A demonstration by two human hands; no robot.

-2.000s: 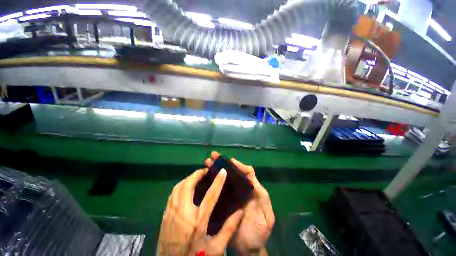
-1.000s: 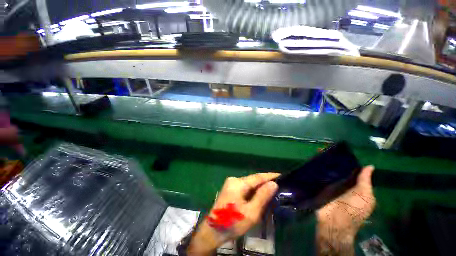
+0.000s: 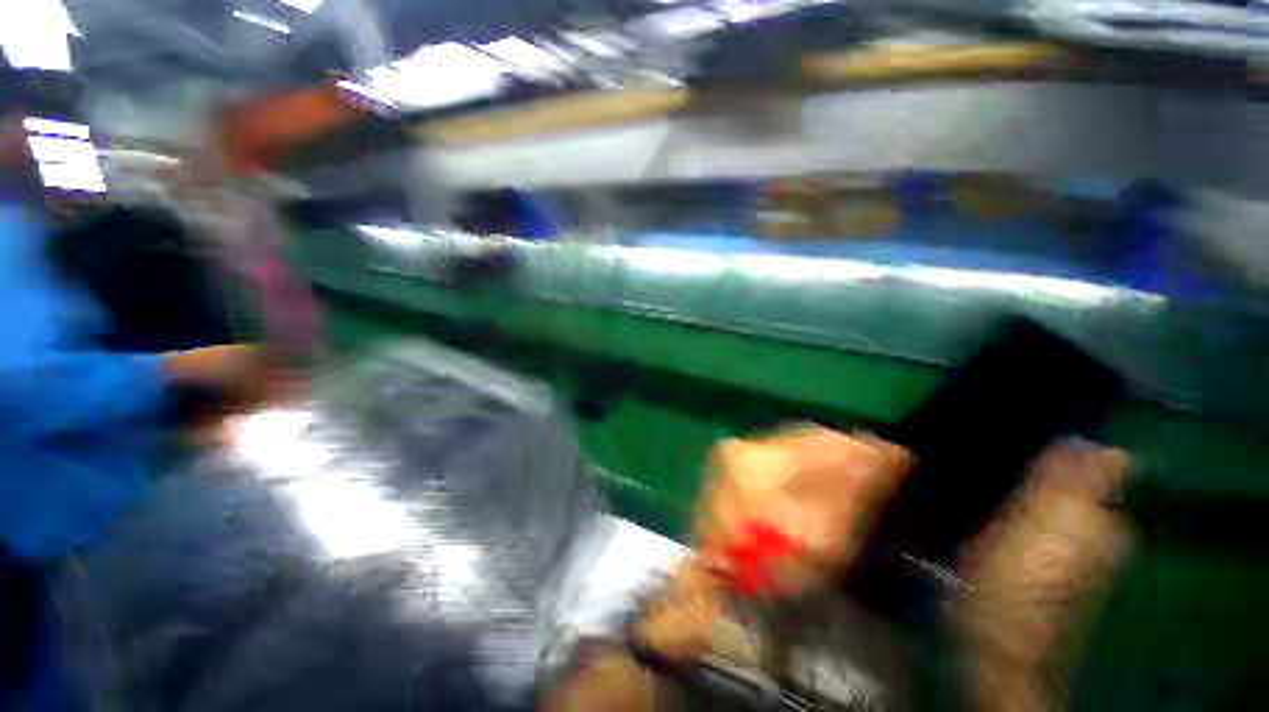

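Observation:
The frame is heavily blurred. A black phone-sized housing (image 3: 1009, 417) is held tilted above the green bench, right of centre. My left hand (image 3: 793, 508), with a bright red patch on its back and a dark band at the wrist, grips the housing's left side. My right hand (image 3: 1051, 584) holds it from the lower right. Silvery shapes, perhaps the stacked display modules, show partly below my left hand; their detail cannot be made out.
A large stack of shiny clear blister trays (image 3: 459, 445) is at the left. A white sheet (image 3: 626, 570) lies between the trays and my left hand. Another person in a blue sleeve (image 3: 84, 403) stands at the far left, a hand near the trays. A pale raised shelf (image 3: 946, 132) runs behind the bench.
The view has swung left, bringing the other person and more of the trays into view. Both hands still hold the black housing, now appearing farther right and more steeply tilted.

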